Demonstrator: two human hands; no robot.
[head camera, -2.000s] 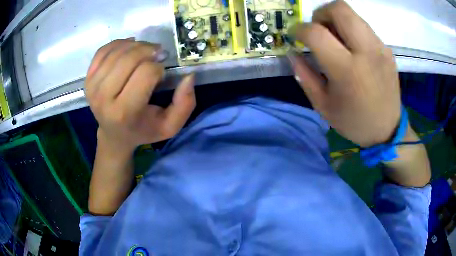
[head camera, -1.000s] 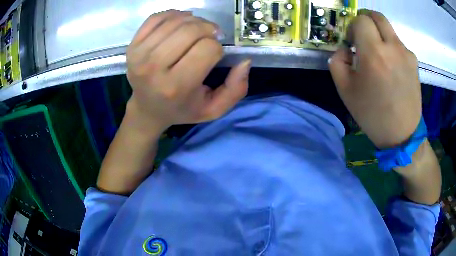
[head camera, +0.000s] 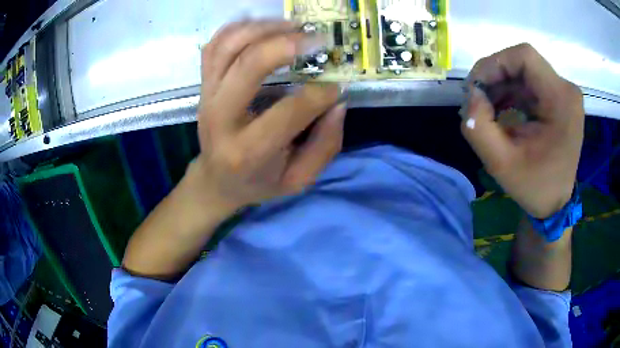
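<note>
Two cream-yellow circuit boards with bright yellow long edges lie side by side at the top: a left board (head camera: 343, 41) and a right board (head camera: 416, 44). Round silvery-topped capacitors stand on them. My left hand (head camera: 272, 112), blurred, has bent, spread fingers over the left board's near left corner. I see nothing held in it; its thumb is in front of the rail. My right hand (head camera: 527, 129) is right of the boards, off them, with thumb and index finger pinched on a tiny dark grey part (head camera: 478, 86), too small to identify.
The boards lie on a white surface (head camera: 156, 61) with a metal rail (head camera: 401, 93) along its near edge. More yellow-edged boards (head camera: 26, 102) are at the far left. A green-framed black tray (head camera: 71, 231) is below left. A blue band (head camera: 561, 217) circles my right wrist.
Over the frames, the boards shift right in view, then slightly back left. My left hand has come over the left board's corner. My right hand has moved away from the right board.
</note>
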